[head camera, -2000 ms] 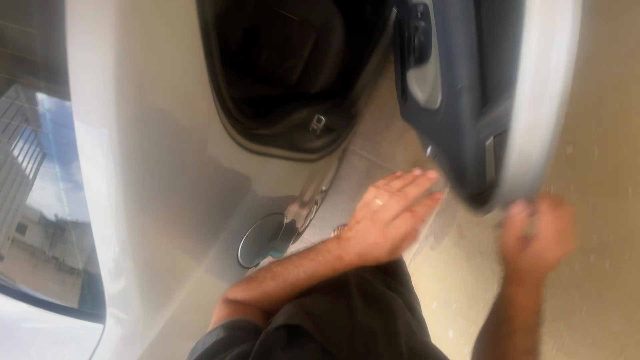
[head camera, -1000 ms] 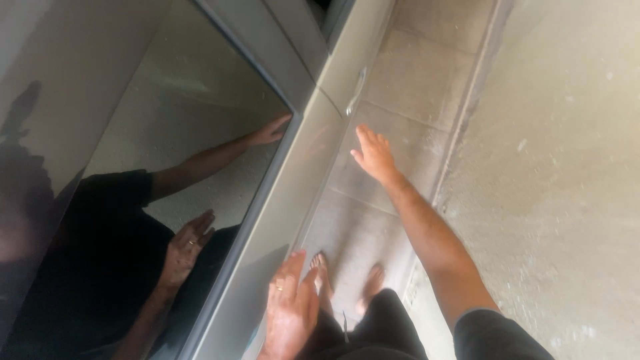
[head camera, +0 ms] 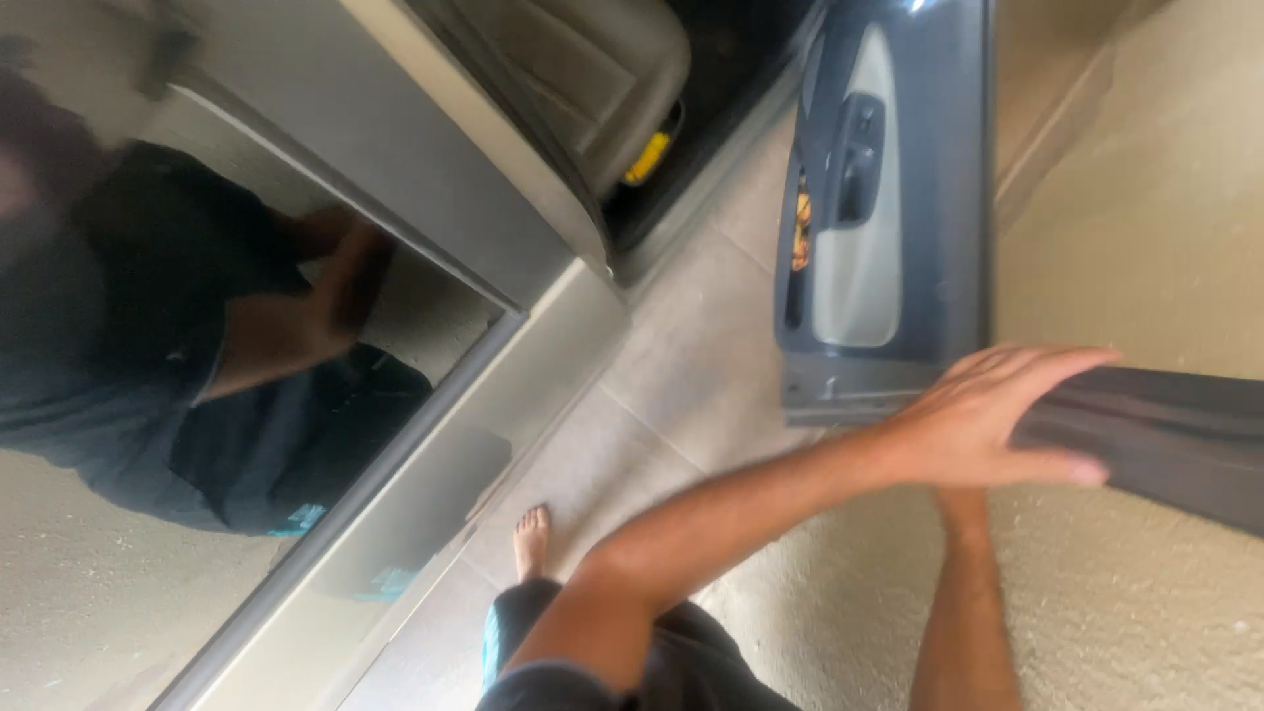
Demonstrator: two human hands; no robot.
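An open car door (head camera: 943, 197) stands at the upper right, showing its dark inner panel, a grey armrest (head camera: 859, 286) and window switches. Over the corner where panel and window frame (head camera: 1165, 425) meet lies my left hand (head camera: 997, 420), with thumb and fingers spread to either side of the frame. My right forearm rises from below to the same corner; the left hand and the door hide the right hand. To the left is the car's silver-beige body (head camera: 434, 474) with a dark side window (head camera: 326, 326) that reflects me.
Through the door opening a grey car seat (head camera: 592, 79) shows, with a yellow item (head camera: 649, 158) at its lower edge. Tiled floor (head camera: 681, 336) runs between car and door; my bare foot (head camera: 531, 541) is on it. A rough, pale wall or ground surface (head camera: 1136, 197) lies to the right.
The door beside the handle, closed one second ago, now stands open. My left hand has moved from beside the car body to this door. The view has shifted.
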